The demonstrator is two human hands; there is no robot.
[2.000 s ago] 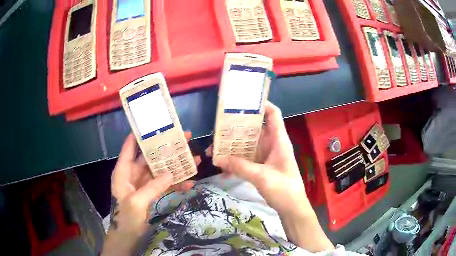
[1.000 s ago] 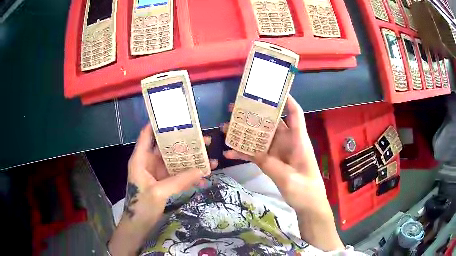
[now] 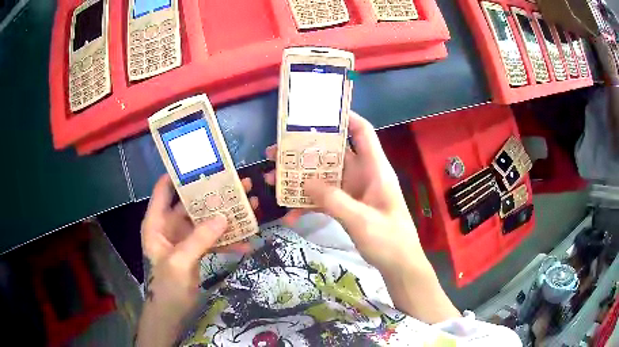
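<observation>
My left hand (image 3: 180, 234) holds a gold keypad phone (image 3: 203, 169) tilted to the left, with my thumb on the keys just below the navigation key. Its screen is white inside a blue border. My right hand (image 3: 360, 196) holds a second gold keypad phone (image 3: 314, 129) nearly upright, with my thumb on its number keys. Its screen is white with dark blue bands at top and bottom, and a small green tab (image 3: 351, 76) sits at its upper right edge. The palms are partly hidden behind the phones.
Ahead, a stacked red phone tray (image 3: 237, 88) on the dark green bench (image 3: 400, 101) holds several gold phones. Another red tray (image 3: 499, 81) with phones is at the upper right. A lower red tray (image 3: 468, 261) at right bears black and gold pieces and a round silvery item (image 3: 454, 167).
The left phone's screen has gained a wider blue border around a smaller white area. My left thumb has moved up towards the navigation key, and my right thumb onto the number keys.
</observation>
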